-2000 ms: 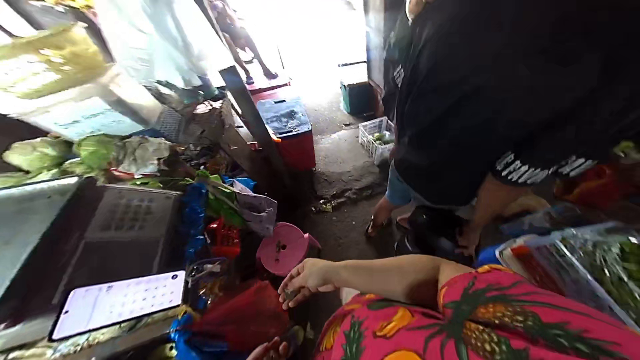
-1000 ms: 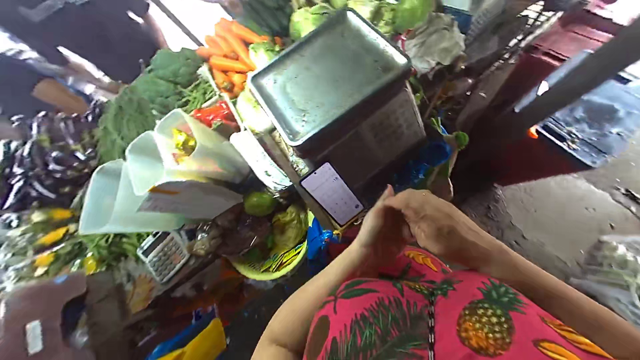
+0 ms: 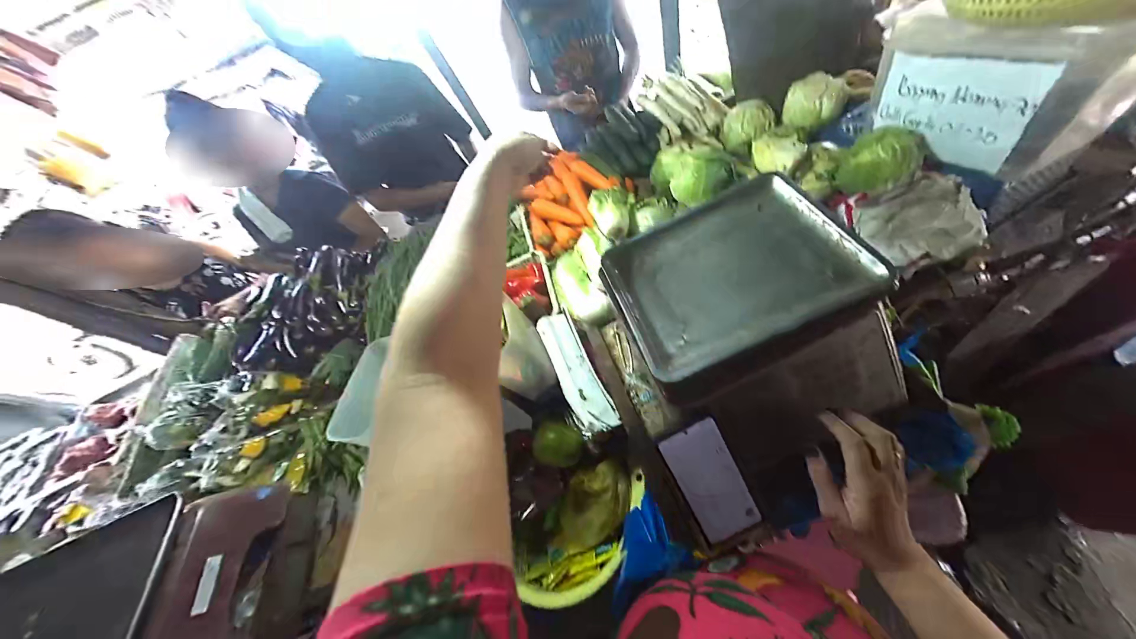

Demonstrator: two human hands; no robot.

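My left hand [image 3: 524, 153] is stretched far forward beside the pile of carrots [image 3: 561, 200]; its fingers are blurred, so whether it holds anything cannot be told. My right hand [image 3: 865, 488] hangs with fingers apart and nothing in it, close to the near side of the weighing scale, whose metal tray [image 3: 750, 271] has nothing on it. A phone [image 3: 709, 479] lies face up between my arms, just below the scale. Cabbages [image 3: 701, 173] lie behind the tray. Red peppers [image 3: 525, 282] lie below the carrots.
Eggplants [image 3: 297, 306] and leafy greens spread to the left, where people stand across the stall. Another person [image 3: 577, 62] stands beyond the carrots. A yellow-rimmed basket [image 3: 568, 593] sits below my left arm. A container with a handwritten sign [image 3: 967, 106] is at upper right.
The view has swung back over the stall. My hands, together beside the phone one second ago, are now apart: the left reaches forward to the carrots, the right is beside the scale.
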